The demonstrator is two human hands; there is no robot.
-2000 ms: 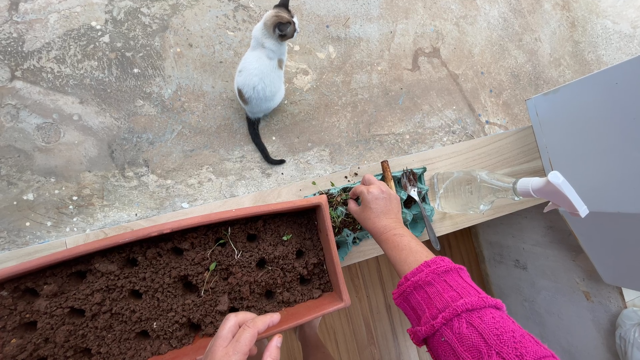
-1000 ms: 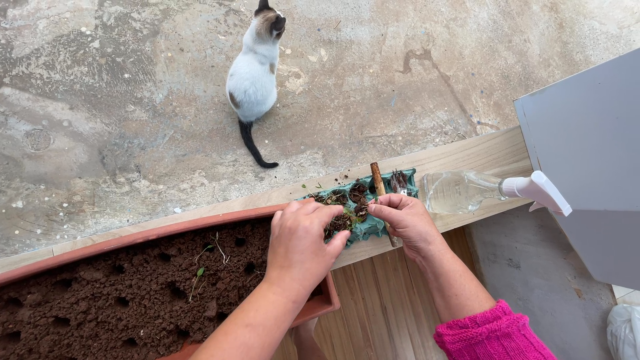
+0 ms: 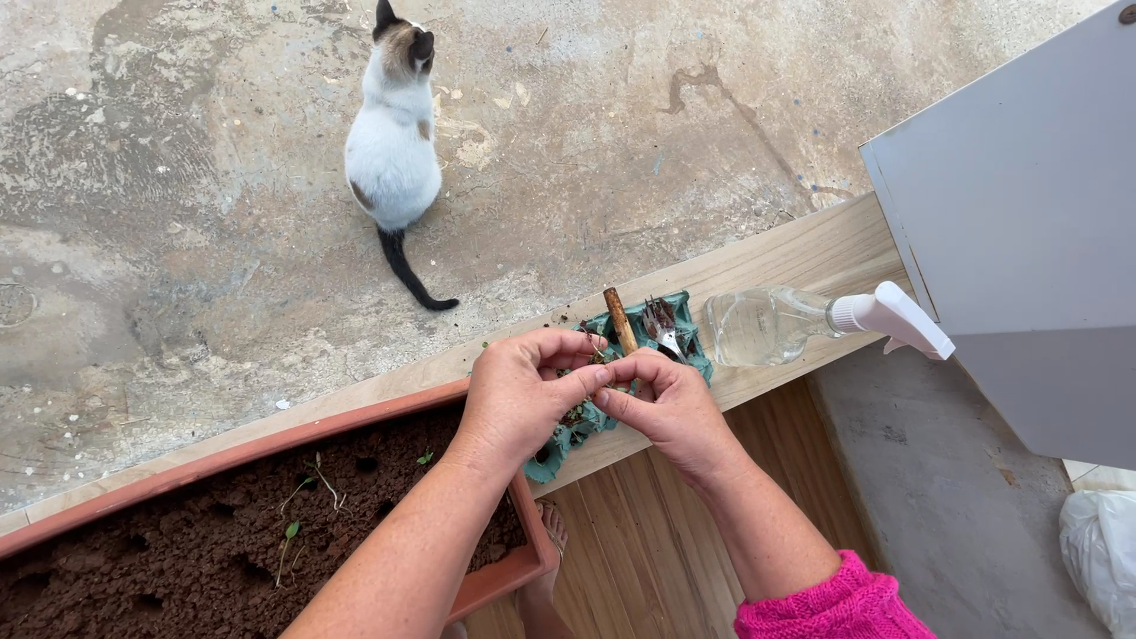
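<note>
Above a teal egg carton [image 3: 550, 453] with soil and small seedlings in its cups, my left hand [image 3: 524, 390] and my right hand [image 3: 661, 404] meet at the fingertips. Both pinch a thin seedling [image 3: 596, 346], partly hidden by the fingers. A wooden stick [image 3: 619, 319] and a soil-covered metal fork [image 3: 662, 327] rest on the carton beyond my right hand. To the left, a terracotta-coloured planter [image 3: 524, 550] holds dark soil [image 3: 186, 550] with several holes. Loose seedlings [image 3: 291, 532] with pale roots lie on that soil.
A clear spray bottle [image 3: 768, 327] with a white trigger head lies on the wood-look ledge [image 3: 816, 257]. A white cat [image 3: 393, 164] with dark ears and tail sits on the concrete floor. A grey panel [image 3: 1021, 222] stands at right, above a white plastic bag [image 3: 1100, 550].
My left hand has moved from over the planter to the egg carton and now meets my right hand. Another loose seedling shows on the soil, which my left forearm partly covered a second ago.
</note>
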